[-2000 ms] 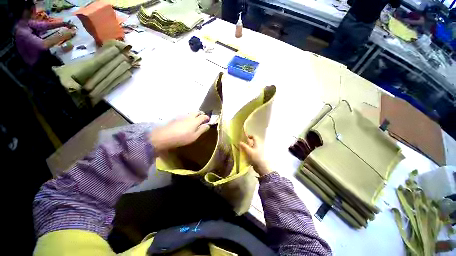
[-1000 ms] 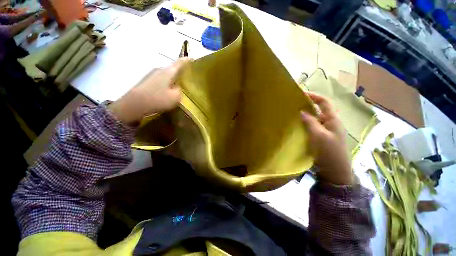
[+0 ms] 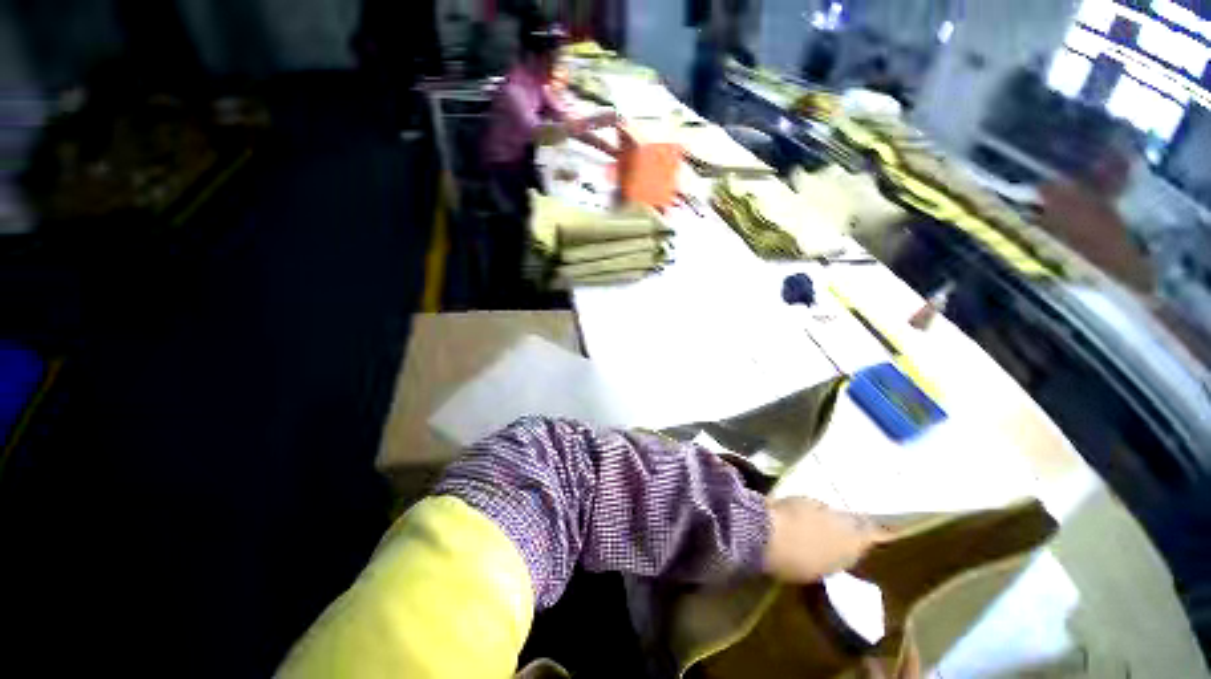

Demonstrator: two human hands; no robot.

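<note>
The khaki bag body (image 3: 983,551) stands open at the bottom right, with its brown inside showing and its lower part cut off by the frame. My left hand (image 3: 817,539) reaches across and grips the bag's upper edge; its fingertips are blurred. A small white piece (image 3: 857,608) shows in the opening below the hand. Another khaki panel edge (image 3: 797,425) rises behind my left sleeve. My right hand is not clearly seen; a small skin-toned shape (image 3: 910,655) at the bottom edge may be a fingertip.
On the white table (image 3: 691,332) are a blue tray (image 3: 896,401), a black lump (image 3: 798,288), a glue bottle (image 3: 932,308) and folded khaki pieces (image 3: 611,243). A cardboard box (image 3: 445,365) bears a pale sheet (image 3: 525,389) at left. A person (image 3: 525,120) works by an orange piece (image 3: 649,173).
The view has swung left and up, so the straps and the panel stack have left it. The bag now appears at the bottom right, and my right arm is out of the picture.
</note>
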